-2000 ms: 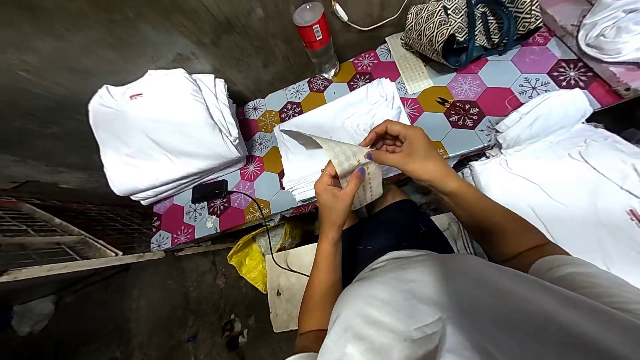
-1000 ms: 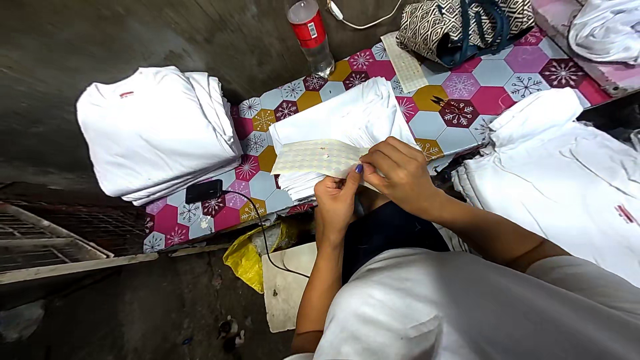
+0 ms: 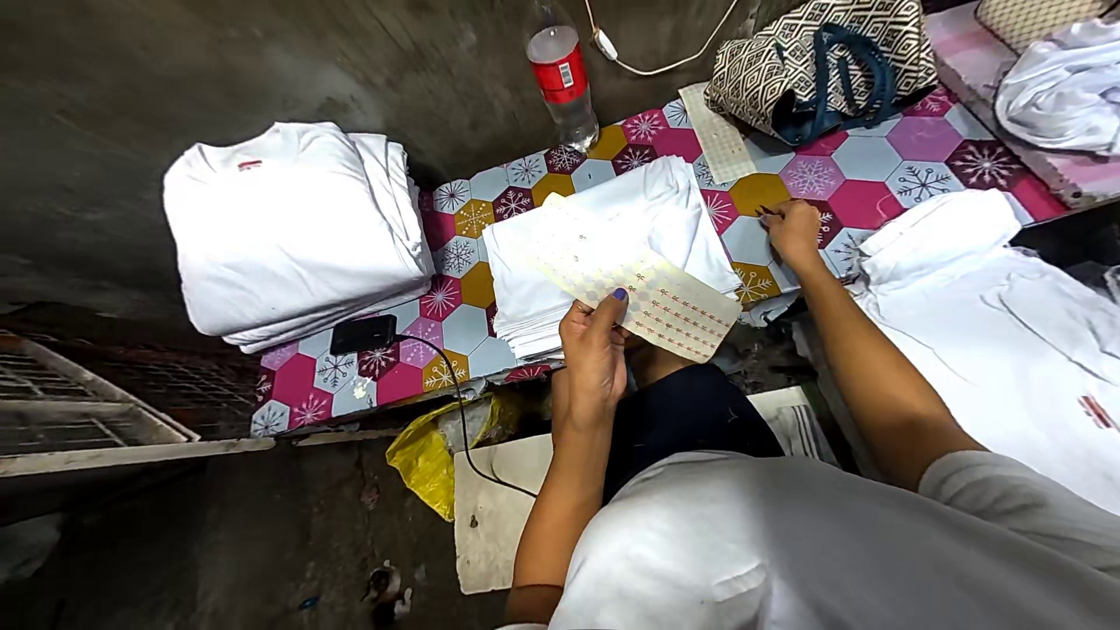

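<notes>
My left hand point(image 3: 599, 350) holds a sheet of small stickers point(image 3: 669, 302) by its lower edge, thumb on top. The sheet slants over a pile of folded white cloth point(image 3: 604, 206) on the patterned table cover. To the right, my right hand point(image 3: 794, 229) is at the cover with its fingertips at a small dark object point(image 3: 766, 211); whether it grips this is unclear. A tall stack of folded white shirts point(image 3: 289, 236) lies at the left. More white garments point(image 3: 997, 324) lie at the right.
Behind the pile stands a plastic bottle point(image 3: 564, 83). Another sticker sheet point(image 3: 719, 140) lies beside a patterned bag point(image 3: 822, 61). A black phone point(image 3: 363, 334) with a cable rests near the front edge. A yellow plastic bag point(image 3: 429, 451) hangs below, by a pale board point(image 3: 499, 516).
My hands were together at the sticker sheet. My right hand has let go of it and moved right to the table cover, while my left hand still holds the sheet.
</notes>
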